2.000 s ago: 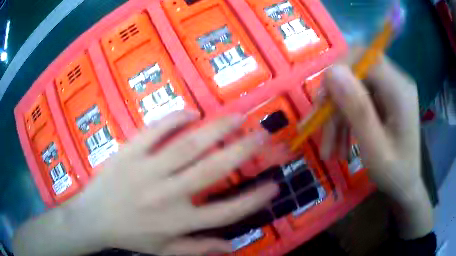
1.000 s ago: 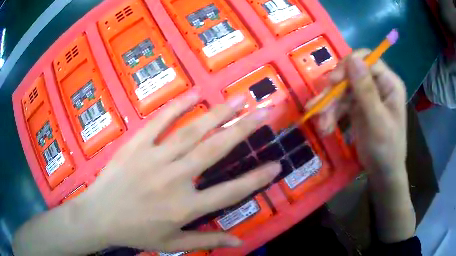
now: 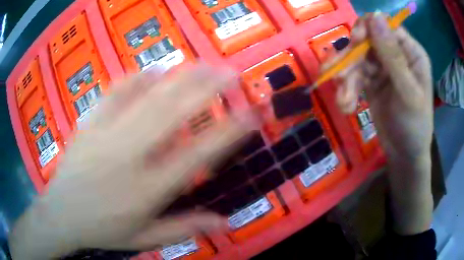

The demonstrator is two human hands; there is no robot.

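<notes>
The yellow-orange pointed stick [image 3: 351,57] is held in my right hand [image 3: 389,84], its tip at a loose black adhesive pad [image 3: 292,103] above an orange phone housing. Another black pad [image 3: 280,77] sits at that housing's upper end. The sticker sheet [image 3: 260,161] with rows of black pads lies across the lower housings. My left hand [image 3: 137,152] is blurred and spread over the sheet's left part and the tray; what lies under its fingers is hidden. Whether it grips anything is unclear.
The pinkish-red foam tray [image 3: 219,67] holds several orange housings in two rows; an upper-row housing [image 3: 76,66] shows bare grille holes. The dark green bench [image 3: 435,25] shows behind, with a pale edge strip [image 3: 28,19]. Grey-white cloth [image 3: 452,84] is at the right.
A black pad now hangs at the stick's tip, off the sheet. My right hand and stick have moved up from the sheet. My left hand has moved up and its fingers are less spread.
</notes>
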